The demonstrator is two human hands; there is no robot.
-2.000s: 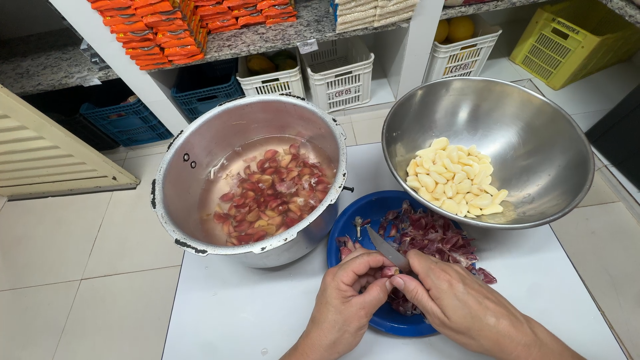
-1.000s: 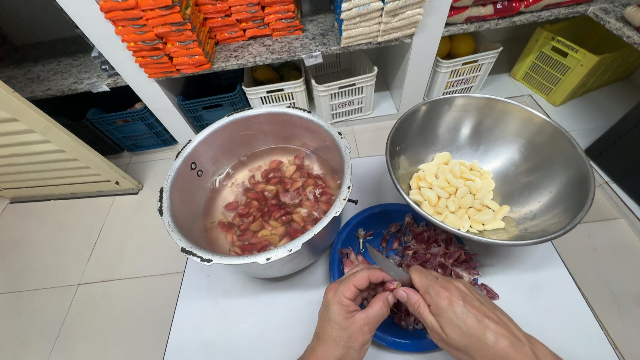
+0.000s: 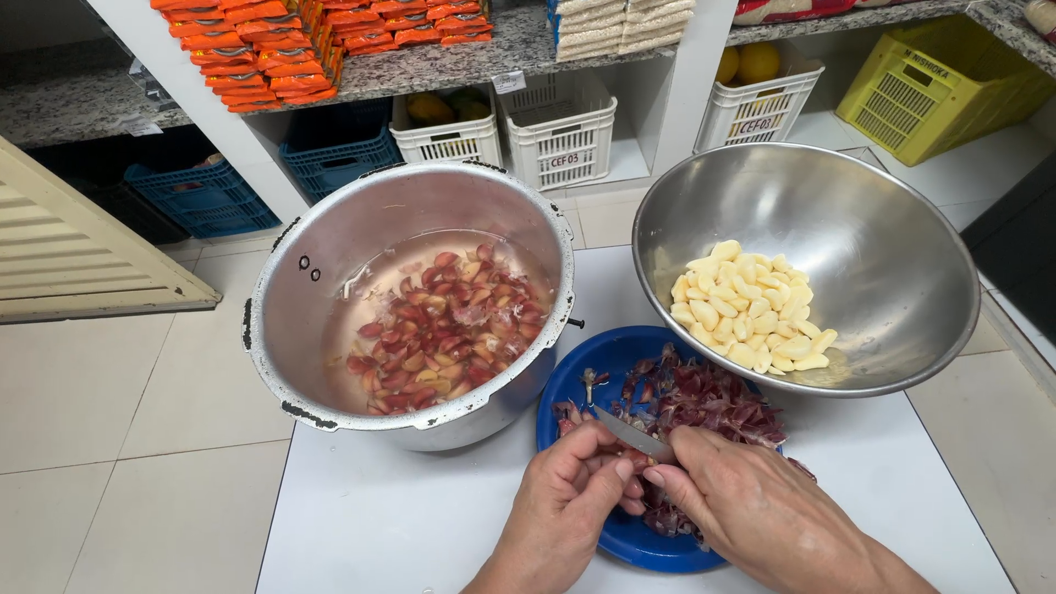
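Note:
My left hand (image 3: pixel 577 495) pinches a reddish garlic clove (image 3: pixel 637 459) over a blue plastic basin (image 3: pixel 643 554). In my right hand (image 3: pixel 742 487) is a small knife (image 3: pixel 634 436), its blade lying against or just above the clove; the handle is hidden in my palm. Purple garlic skins (image 3: pixel 718 404) fill much of the basin. To the left stands a worn aluminium pot (image 3: pixel 396 198) with unpeeled cloves (image 3: pixel 450 330) in water. A steel bowl (image 3: pixel 891 272) at the right holds peeled garlic cloves (image 3: pixel 742 305), its near rim overhanging the basin.
All these vessels are on a white tabletop (image 3: pixel 371 511). Behind are a granite shelf (image 3: pixel 445 62) with orange packets (image 3: pixel 289 49), white plastic crates (image 3: pixel 561 136), blue crates (image 3: pixel 202 194) and a yellow-green crate (image 3: pixel 916 99). A cream louvred door (image 3: pixel 82 247) stands at the left.

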